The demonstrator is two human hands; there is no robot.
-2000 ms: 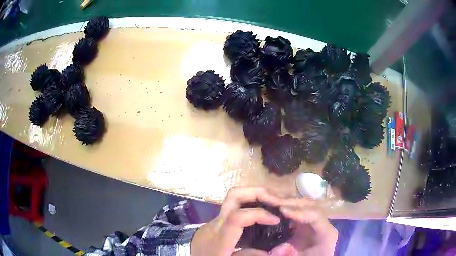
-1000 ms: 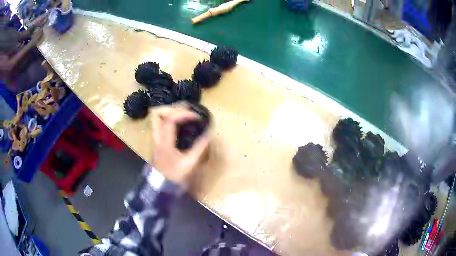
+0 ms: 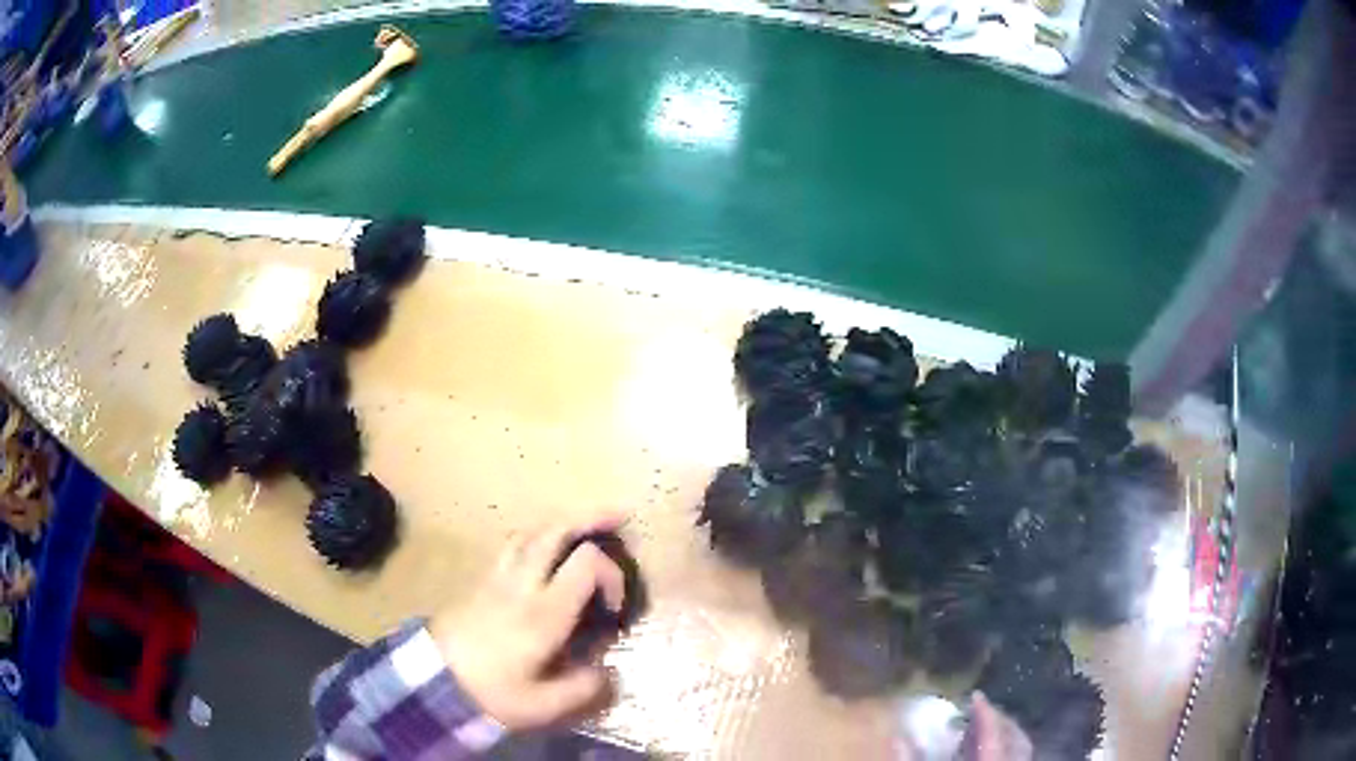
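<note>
My left hand is closed around a black spiky piece above the near middle of the tan bench, partly covering it. My right hand is cut off by the bottom edge; its fingertips are beside a small white bottle, and the grip is unclear. A large pile of black spiky pieces lies on the right of the bench. A smaller group lies on the left.
A green conveyor runs beyond the bench, carrying a long tan limb part and a blue object. A grey post stands right. Red stools stand lower left.
The view has swung left, then back right. My left hand has left a black piece at the left group and now holds the one that lay alone left of the pile.
</note>
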